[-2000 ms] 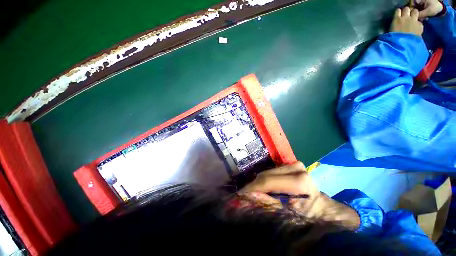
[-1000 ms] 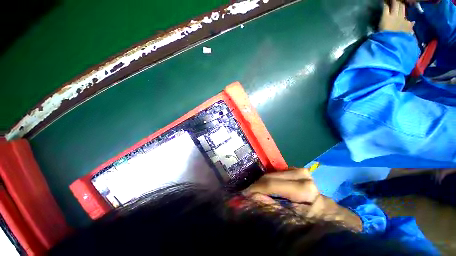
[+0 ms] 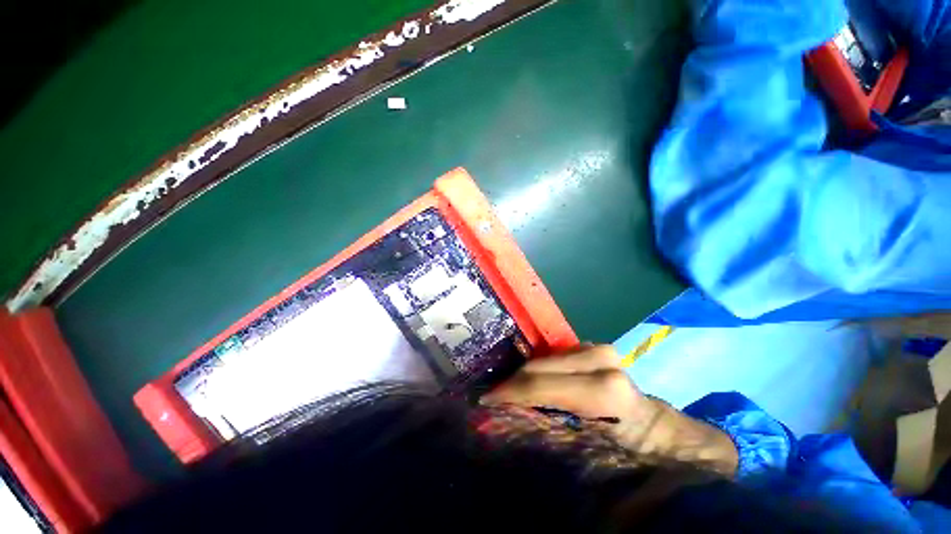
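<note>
An open-backed tablet lies in its red-orange foam frame [image 3: 510,269] on the green bench. Its white-silver battery [image 3: 323,349] fills much of it, and the mainboard [image 3: 446,313] with silver patches is at the right end. My right hand [image 3: 589,388] is at the tablet's lower right corner, closed around slim dark tweezers [image 3: 579,418], of which only a short stretch shows. The tips and what they touch are hidden by my fingers and by dark hair across the bottom. My left hand is not in view.
A person's blue sleeves [image 3: 793,198] and another red-framed unit [image 3: 850,78] are at the right. Red foam trays [image 3: 57,407] stand at the left. A chipped rail [image 3: 240,130] edges the green belt. A small white scrap [image 3: 396,103] lies on the bench.
The tablet, bench and rail have shifted left in the view. The other person's arm has moved left and up, and their red-framed unit shows more. My right hand stays at the same tablet corner.
</note>
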